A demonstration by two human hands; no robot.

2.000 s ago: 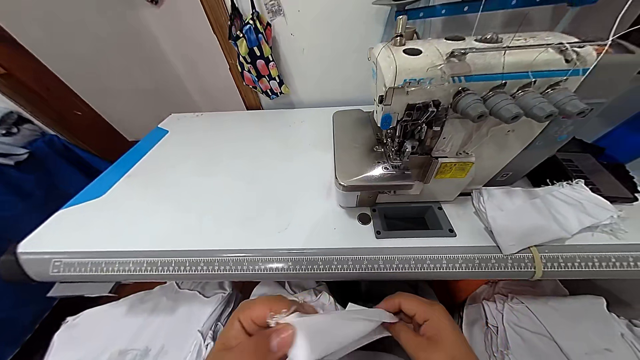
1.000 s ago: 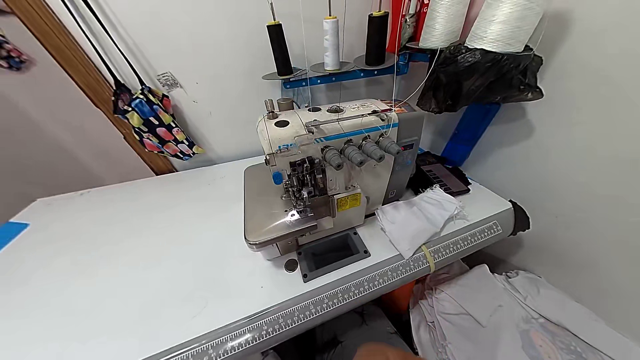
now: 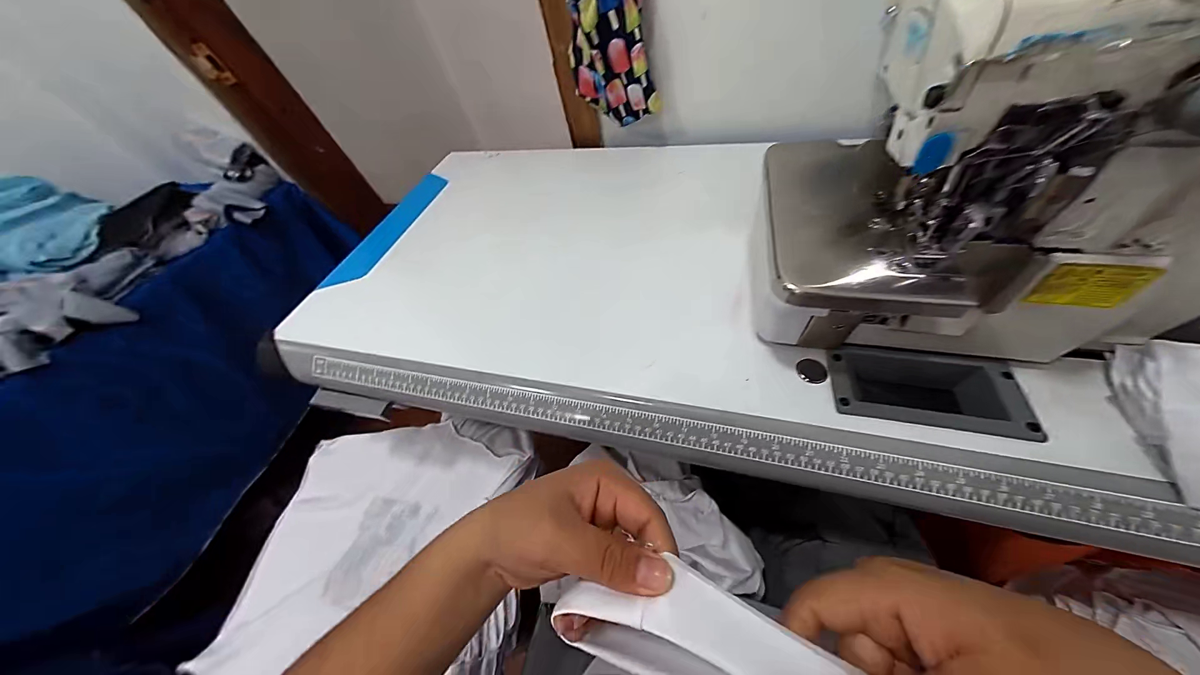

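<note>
Below the table's front edge, my left hand [image 3: 586, 534] pinches a folded band of white fabric [image 3: 694, 619] between thumb and fingers, near a seam. My right hand [image 3: 891, 609], slightly blurred, is at the other end of the band with its fingers curled; whether it grips the fabric cannot be told. An overlock sewing machine [image 3: 937, 216] with a metal plate stands on the white table [image 3: 581, 272] ahead and to the right. Stacked white fabric pieces [image 3: 1172, 403] lie to the right of the machine.
A ruler strip [image 3: 656, 427] runs along the table's front edge. White garments [image 3: 403, 525] are piled below at the left. A blue cloth [image 3: 169, 412] with mixed fabrics on it is at the far left. A grey recessed tray [image 3: 937, 394] sits before the machine. A patterned cloth [image 3: 614, 66] hangs behind.
The view has swung right, then back left. Both hands are in view again; one second ago only a small part of a hand showed at the bottom edge.
</note>
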